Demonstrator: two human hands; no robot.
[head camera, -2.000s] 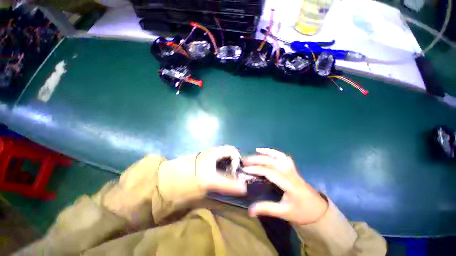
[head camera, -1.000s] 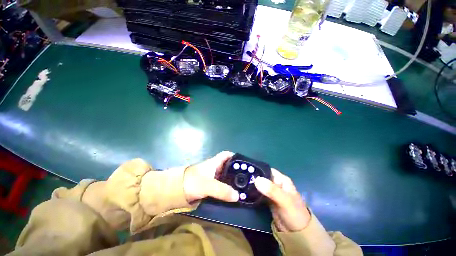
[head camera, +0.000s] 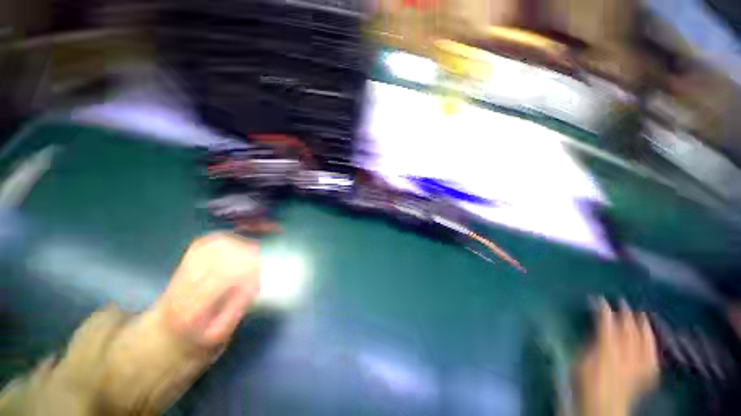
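Observation:
The frame is strongly blurred. My left hand (head camera: 213, 288) is over the mat at the left, just in front of a dark waiting unit (head camera: 236, 207) with reddish wires; whether its fingers touch or hold anything is unclear. My right hand (head camera: 619, 353) is at the lower right, fingers pointing away from me, beside the dark row of other units (head camera: 691, 345). Something dark lies around its fingertips, but I cannot tell whether it holds a unit. The back row of waiting units (head camera: 325, 180) has silvery centres, and orange-red wires trail from its right end.
The green bench mat (head camera: 390, 292) spans the view. A tall black stack of trays (head camera: 268, 81) stands behind the back row. A white sheet (head camera: 487, 154) lies to its right, with a bright blue tool (head camera: 451, 191) on it. A blurred yellowish object (head camera: 455, 73) is behind the sheet.
My hands have moved apart from the black lens-faced unit they held together in front of me: left hand forward and left, right hand far right. That unit no longer shows there. The view has shifted.

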